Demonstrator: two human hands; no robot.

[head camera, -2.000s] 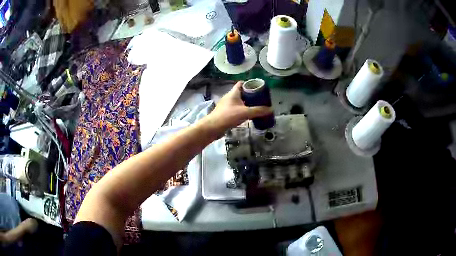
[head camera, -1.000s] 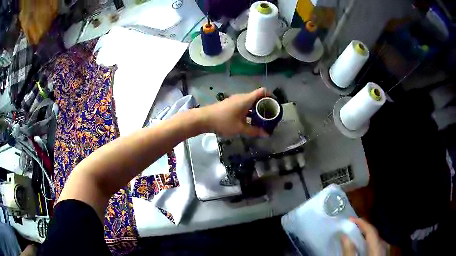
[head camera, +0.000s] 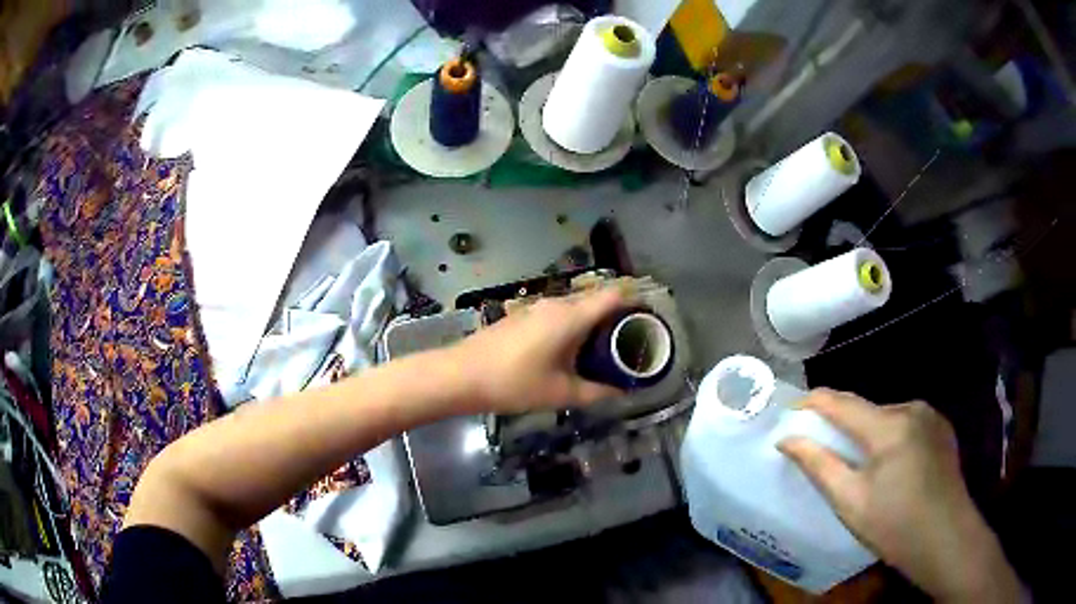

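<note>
My left hand (head camera: 549, 354) grips a hollow navy cone (head camera: 641, 347) with a pale inside, its open end facing up. The cone is over the top of the overlock machine (head camera: 661, 295), and hand and cone hide much of the machine head. My right hand (head camera: 891, 472) holds a translucent white plastic jug (head camera: 755, 472) by its handle side. The jug's round open mouth faces up, right of the machine and near the cone, not touching it. The jug has a blue label low on its front.
White thread cones (head camera: 599, 89) and navy cones (head camera: 456, 106) stand on discs behind and right. Batik fabric (head camera: 112, 271) and a flat white piece (head camera: 254, 201) drape at left. Crumpled white cloth (head camera: 378, 496) with printed pieces lies left of the machine.
My right hand has come into view with the jug, which has risen from the lower edge and moved close to the machine. My left hand has kept hold of the navy cone, tilting its opening toward the camera.
</note>
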